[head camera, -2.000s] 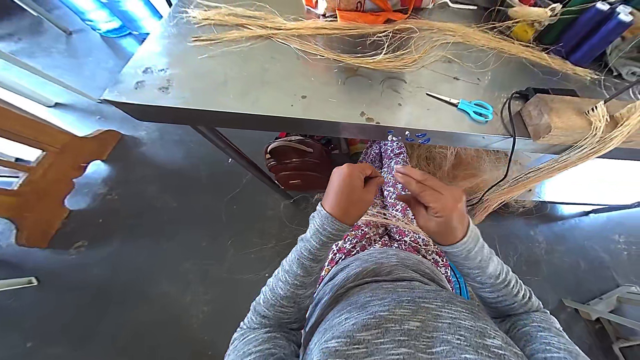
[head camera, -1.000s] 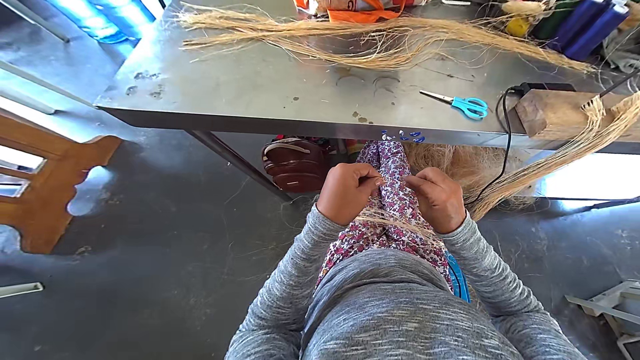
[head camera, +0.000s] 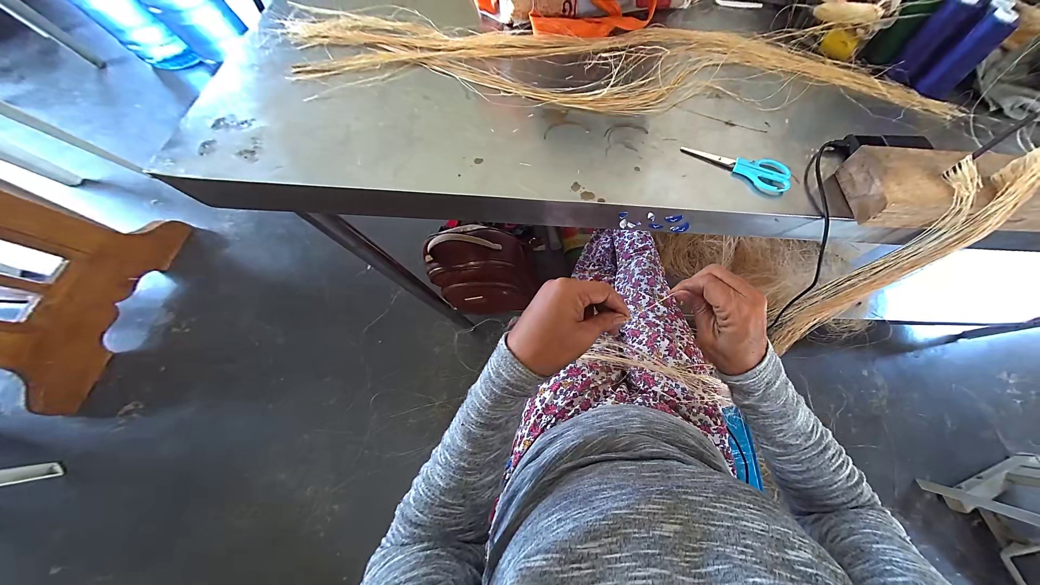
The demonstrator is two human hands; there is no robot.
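Above my lap, my left hand pinches a thin strand of plant fibre between thumb and fingertips. The strand runs across to my right hand, whose fingertips also close on it. A small bundle of pale fibres lies across the flowered trousers on my lap, just below both hands. Right of my right hand, a long hank of fibres slopes down from a wooden block on the metal table. Another long hank of fibres stretches along the table top.
Blue-handled scissors lie on the metal table, left of a black cable. Purple thread spools stand at the back right. Under the table are a dark red bag and loose fibres. A wooden chair stands at left.
My right hand has turned and its fingers have shifted against the strand. My left hand stays in nearly the same place. The small bundle remains across my lap.
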